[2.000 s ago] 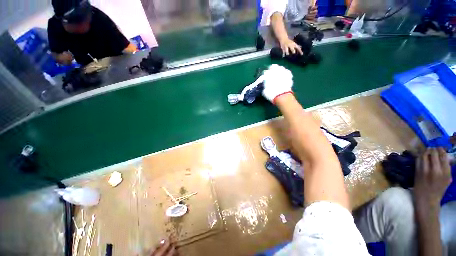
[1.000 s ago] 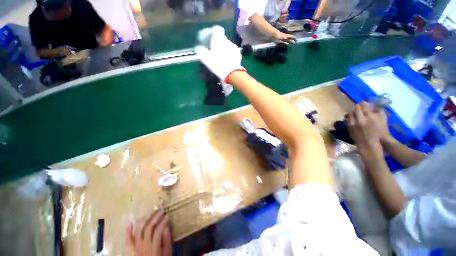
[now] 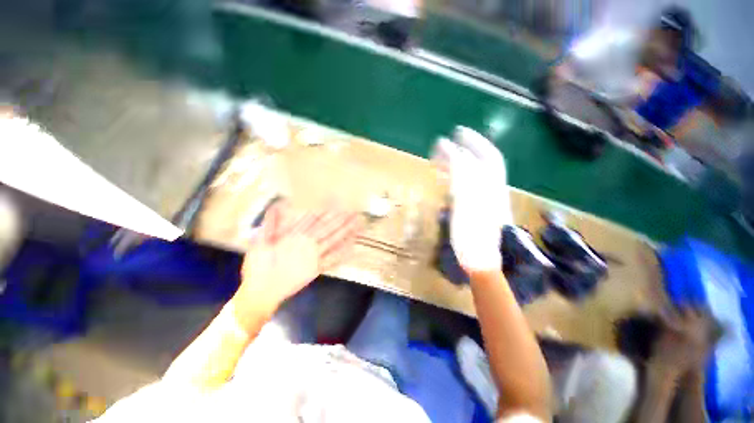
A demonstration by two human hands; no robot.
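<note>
The picture is blurred. My left hand [image 3: 289,248] is bare, its fingers spread over the bench, with nothing seen in it. My right hand [image 3: 479,202], in a white glove, reaches over the bench near the belt edge. A dark part [image 3: 447,252] shows just left of the glove, partly hidden; whether I grip it is unclear. Right of the glove lie a black part with a white strip [image 3: 525,263] and another black-and-white part [image 3: 575,258]. The small white cup [image 3: 379,205] stands between my hands, with brown sticks [image 3: 384,246] nearer me.
A green belt [image 3: 355,95] runs behind the bench [image 3: 331,169]. A white bottle-like thing [image 3: 266,124] is at the bench's left back. A blue tote [image 3: 682,268] and another person's hands [image 3: 682,330] are at the right. Another person sits across the belt at upper right.
The view has turned and tilted. My gloved hand has come back from over the belt to the parts on the bench. More dark parts show around it. My left hand is now fully in view.
</note>
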